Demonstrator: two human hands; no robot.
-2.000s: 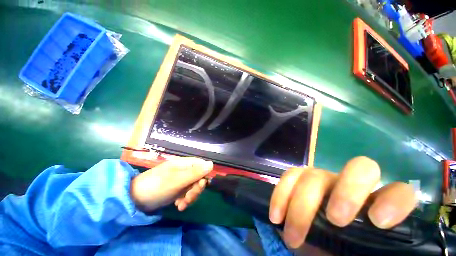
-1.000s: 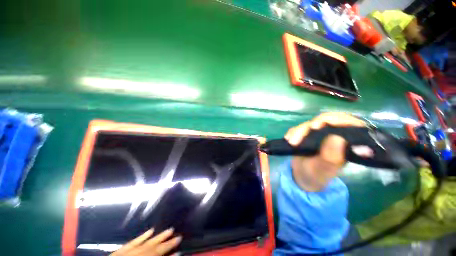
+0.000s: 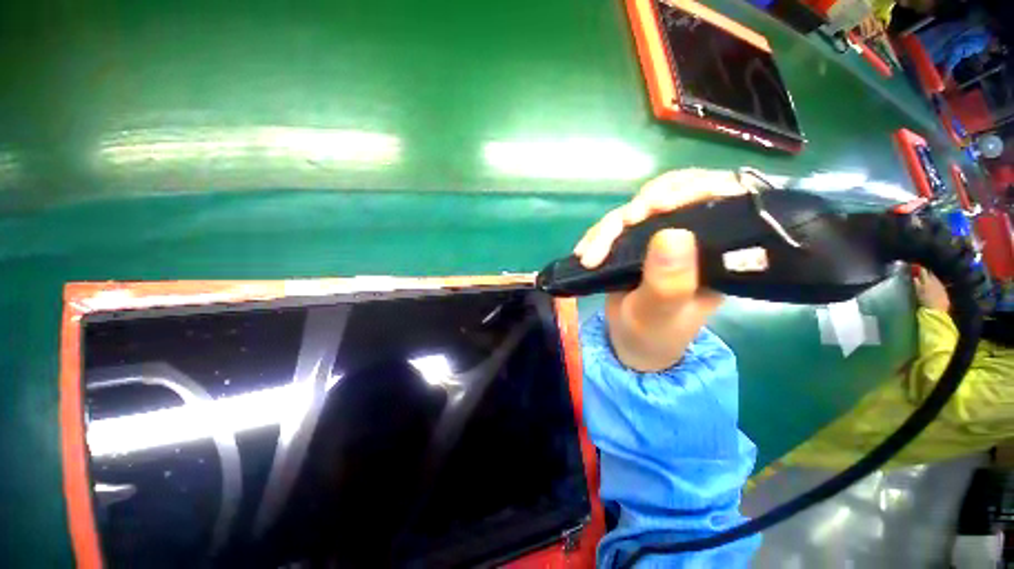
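Observation:
A glossy black display panel [image 3: 334, 433] lies on an orange-red foam tray [image 3: 76, 445] at the lower left, with streaky reflections across it. My right hand [image 3: 662, 267] holds a black electric screwdriver [image 3: 817, 245] level, thumb on its near side. The screwdriver tip is at the panel's upper right corner; the tip's exact contact is too small to tell. A black cord [image 3: 890, 445] loops from its rear down past my blue sleeve [image 3: 673, 433]. My left hand is not in view.
A second panel [image 3: 728, 72] in an orange tray lies on the green bench [image 3: 389, 67] at the upper right. More trays are further back at right. A person in a yellow smock [image 3: 956, 378] is at the right edge. A white patch [image 3: 847, 328] lies on the bench.
My right hand and screwdriver swung from below the panel to its upper right corner and remain there. My left hand, earlier over the panel's lower edge, has left the view. The blue bin is also out of view.

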